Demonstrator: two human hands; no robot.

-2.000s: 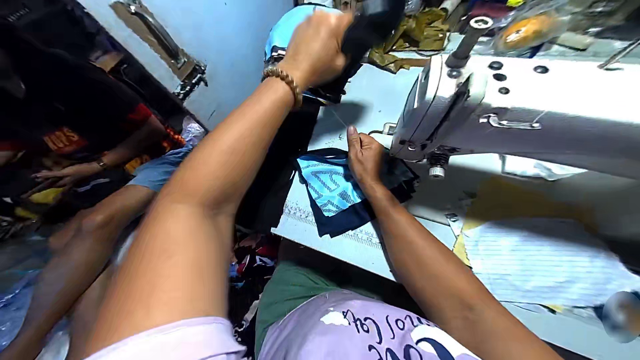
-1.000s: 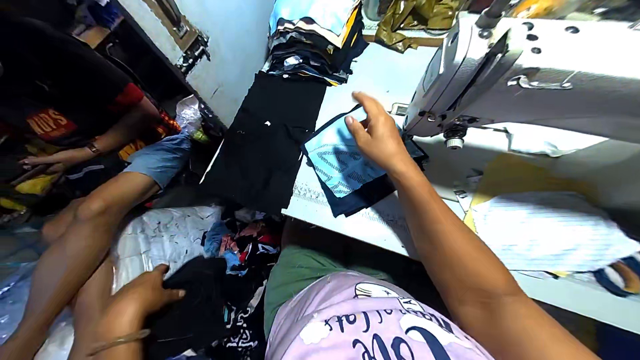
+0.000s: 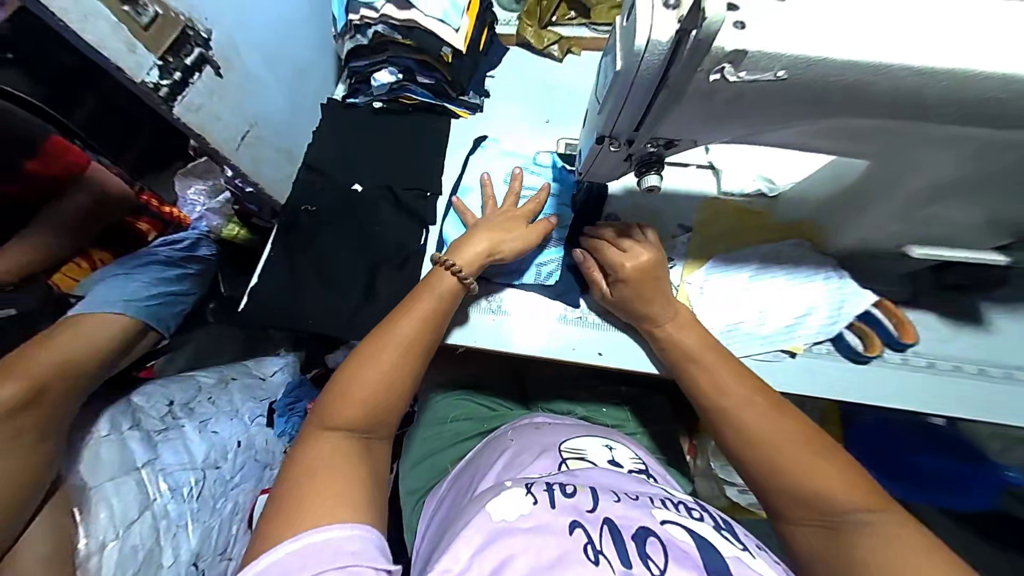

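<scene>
My left hand (image 3: pixel 504 228) lies flat with spread fingers on a light-blue patterned fabric piece (image 3: pixel 540 268), which rests over dark cloth. My right hand (image 3: pixel 628 268) has its fingers curled at the edge of the dark fabric (image 3: pixel 588 210), just right of the blue piece; whether it pinches the cloth is hidden. The head of a white sewing machine (image 3: pixel 640 104) stands above and right of the fabric, its needle area close to the dark edge. Black fabric panels (image 3: pixel 360 216) lie to the left of my left hand.
A stack of folded fabric pieces (image 3: pixel 412 60) stands at the back. Right of my right hand lie white striped cloth (image 3: pixel 776 296) and scissors with orange-and-blue handles (image 3: pixel 888 328). A seated person's leg (image 3: pixel 88 352) and a large plastic-wrapped bundle (image 3: pixel 184 472) are at the left.
My left hand has come up from the lower left onto the blue fabric. My right hand has moved from over the blue piece to its right edge. The blue piece now lies nearer the machine's needle area.
</scene>
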